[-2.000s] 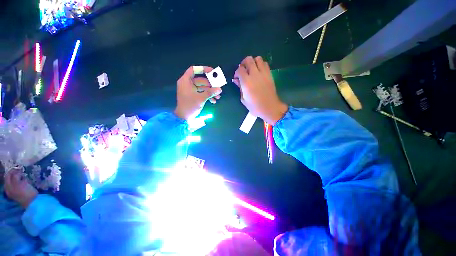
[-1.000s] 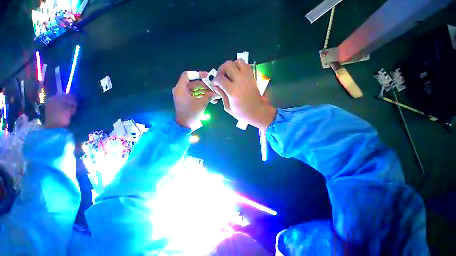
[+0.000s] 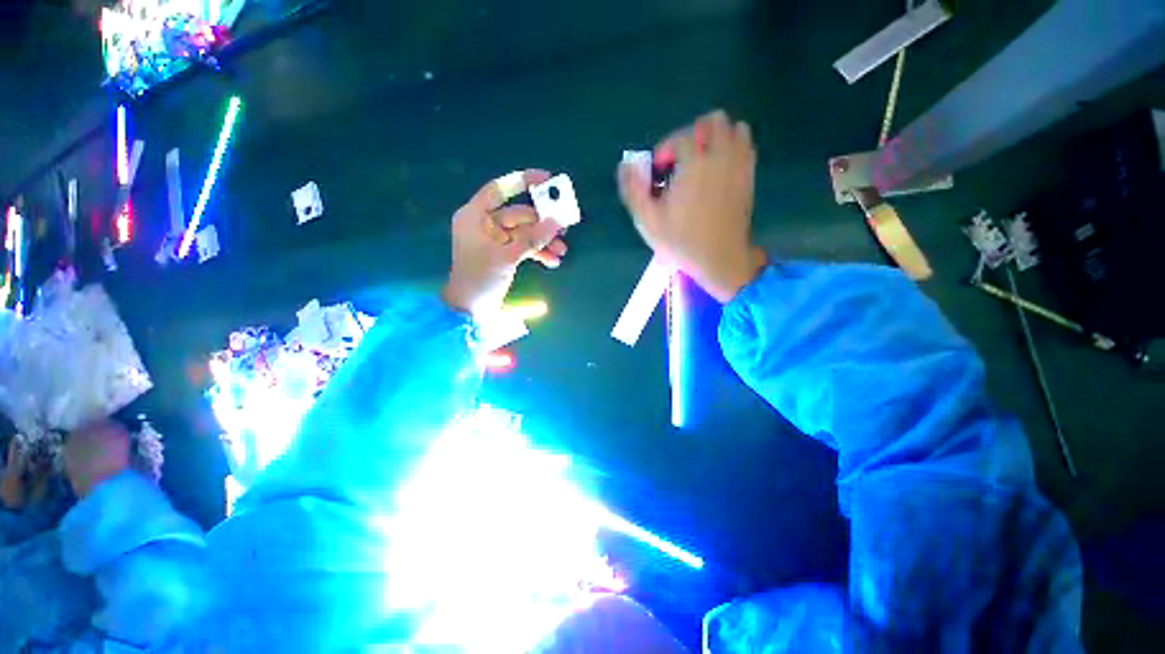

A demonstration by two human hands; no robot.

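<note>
My left hand [image 3: 492, 243] holds a white square housing [image 3: 556, 201] with a dark round hole at its fingertips; a white band is on one finger. My right hand [image 3: 700, 205], slightly blurred, is to the right and apart from it. It grips a small white block [image 3: 638, 162] at the fingertips. A lit LED strip [image 3: 678, 364] and an unlit flat white strip [image 3: 640, 302] hang below my right palm. Lit strip ends [image 3: 521, 311] show beside my left wrist.
Glaring lit assemblies [image 3: 492, 543] lie at my lap, a white parts heap [image 3: 288, 371] left of my forearm. A loose white square [image 3: 307, 202] lies on the green bench. Another person's hand [image 3: 96, 454] is far left. A slanting metal support [image 3: 1022, 90] and tan-handled tool [image 3: 899, 240] are right.
My right hand has moved right, away from my left hand, after the two were together. The housing shows fully again in my left hand. The neighbour's hand has moved back down.
</note>
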